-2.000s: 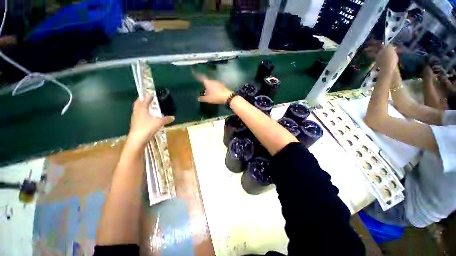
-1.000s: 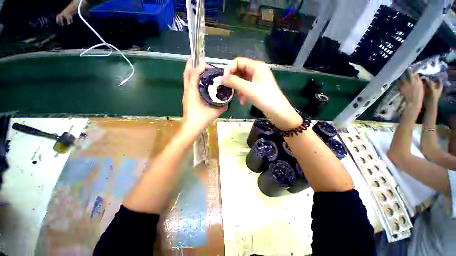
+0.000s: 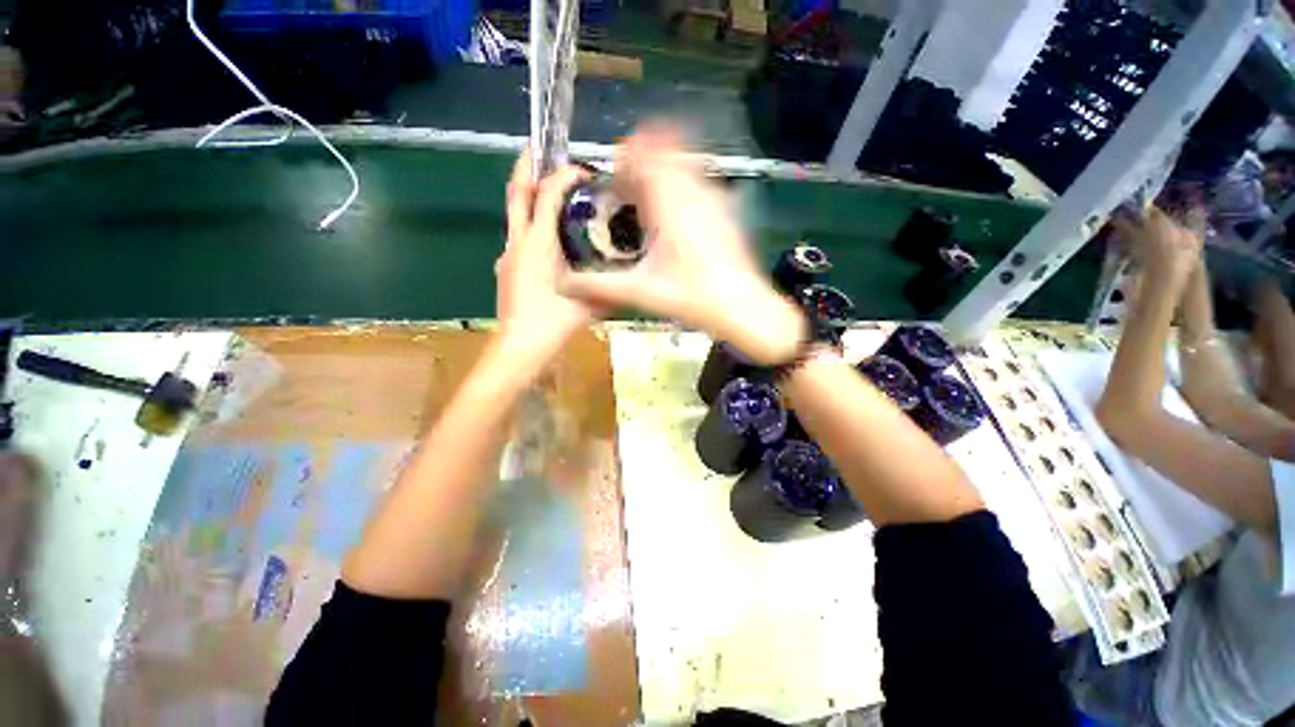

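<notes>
My left hand [image 3: 533, 263] holds a black cylindrical housing [image 3: 584, 227] with its open end up and towards me, above the near edge of the green belt. A pale piece with a dark centre shows inside the housing. A long white strip [image 3: 553, 85] is also in my left hand and stands up past the housing. My right hand [image 3: 689, 242] is blurred, at the right side of the housing, with its thumb near the rim; whether it holds anything cannot be told.
More black housings [image 3: 790, 490] cluster on the cream sheet [image 3: 682, 625] at the right. Spare strips [image 3: 1068, 490] lie beyond them. A hammer [image 3: 168, 403] lies at the left. A white cable [image 3: 341, 168] hangs over the green belt [image 3: 426, 227]. Another person's arms [image 3: 1157, 355] are at the right.
A housing has come up from the belt into my left hand, beside the strip. My right hand, with fingertips at its opening one second ago, is now more open and blurred at its side.
</notes>
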